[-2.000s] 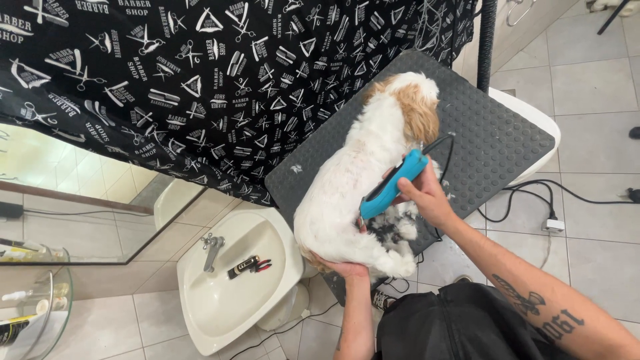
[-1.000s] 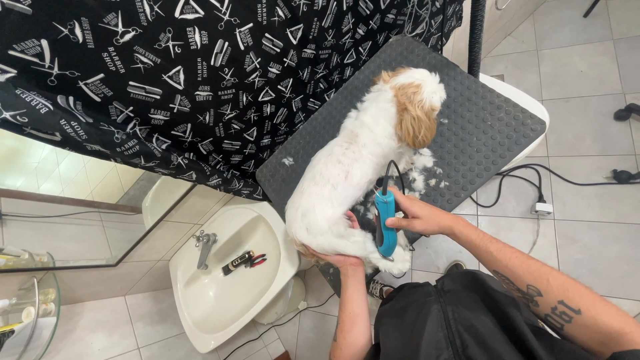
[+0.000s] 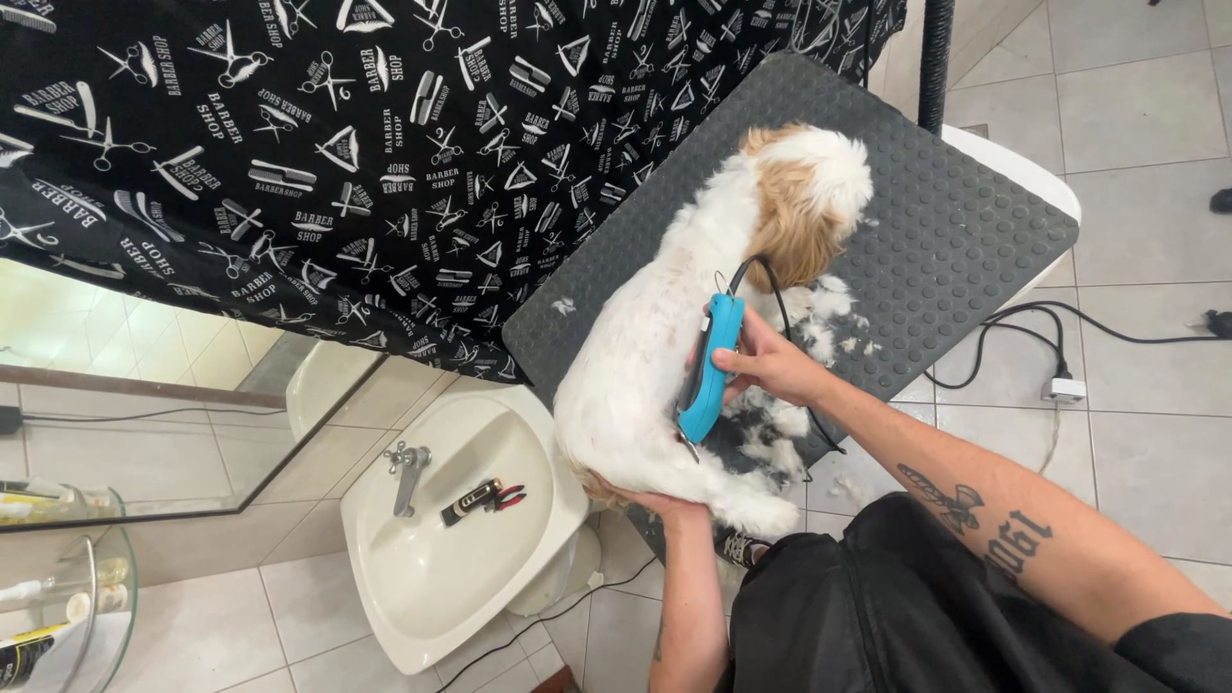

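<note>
A white dog with tan ears [image 3: 630, 342] is on a dark rubber-topped grooming table [image 3: 924, 212], its head toward the back right. My right hand [image 3: 765, 361] grips a blue corded electric clipper [image 3: 712, 371], whose blade end points down at the dog's hind leg. Fingers of my left hand [image 3: 664, 502] are under the dog's rear and thigh; part of that hand is hidden beneath the fur. Cut white fur [image 3: 818, 318] lies on the table in front of the dog's chest and belly.
A white sink [image 3: 433, 587] at the left holds a black clipper [image 3: 472, 501] and red-handled pliers-like clippers [image 3: 508, 497]. A patterned black curtain [image 3: 385, 173] hangs behind. A black post [image 3: 934, 67] rises at the table's far edge. Cords and a white socket block [image 3: 1064, 389] lie on the floor.
The blue clipper in my right hand has moved from the dog's lower leg up beside its flank, its blade end now downward. My left hand stays at the dog's rear.
</note>
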